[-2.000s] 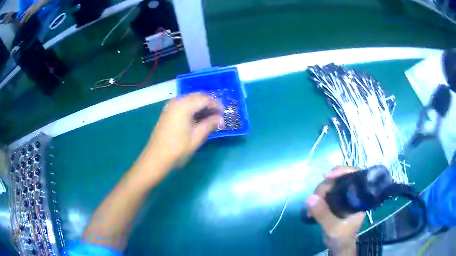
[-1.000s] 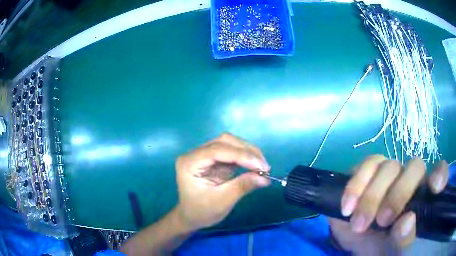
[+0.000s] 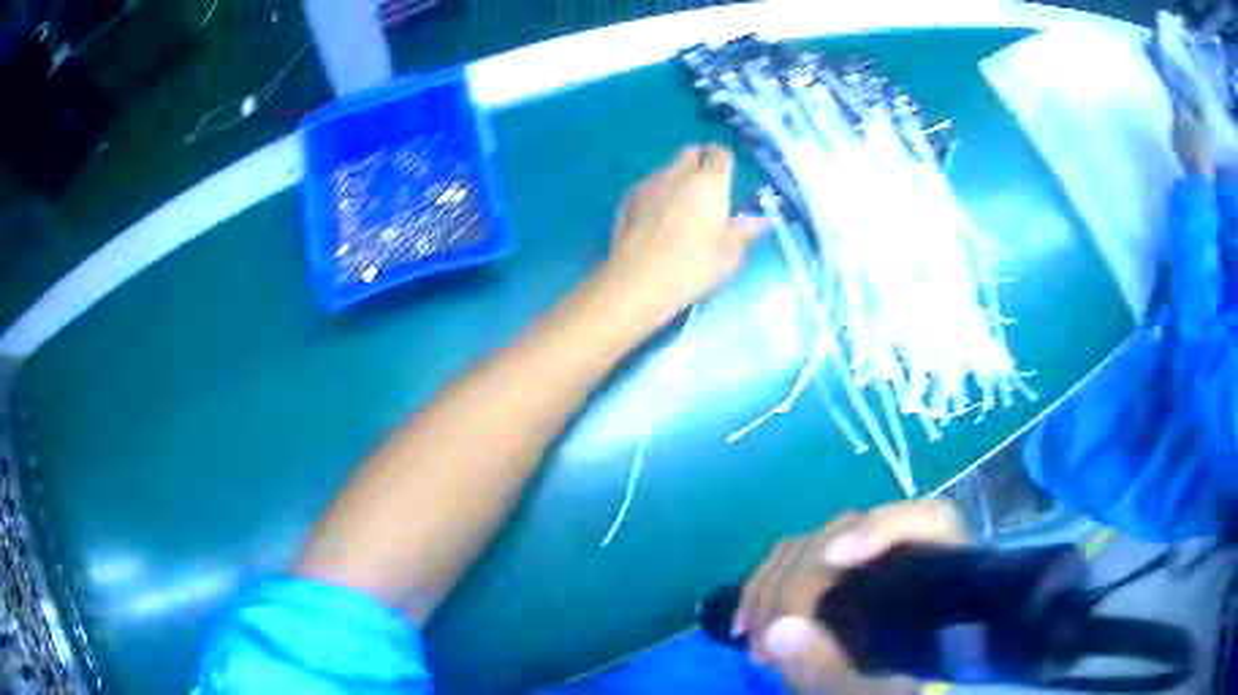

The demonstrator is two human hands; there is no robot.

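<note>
My left hand (image 3: 679,231) is over the bench at the left edge of the bundle of white cables (image 3: 883,258). It covers the upper end of a single white cable (image 3: 635,475), whose tail runs down the bench. The fingertips are blurred, so I cannot tell whether they grip it. My right hand (image 3: 815,584) is shut around the black electric screwdriver (image 3: 937,611) at the lower right, its tip end pointing left. The bit and any screw on it are not visible. The blue screw bin (image 3: 496,204), holding many small shiny screws, is at the upper left.
The green bench (image 3: 245,448) has a white raised edge. A blister tray (image 3: 41,597) shows at the far left edge. A white sheet (image 3: 1086,149) lies at the upper right. Another person's blue sleeve (image 3: 1154,394) is at the right. A pale post stands behind the bin.
My left hand has left the screwdriver bit and moved up to the single cable beside the bundle. The right hand still holds the screwdriver, now lower in view. The camera view has shifted right.
</note>
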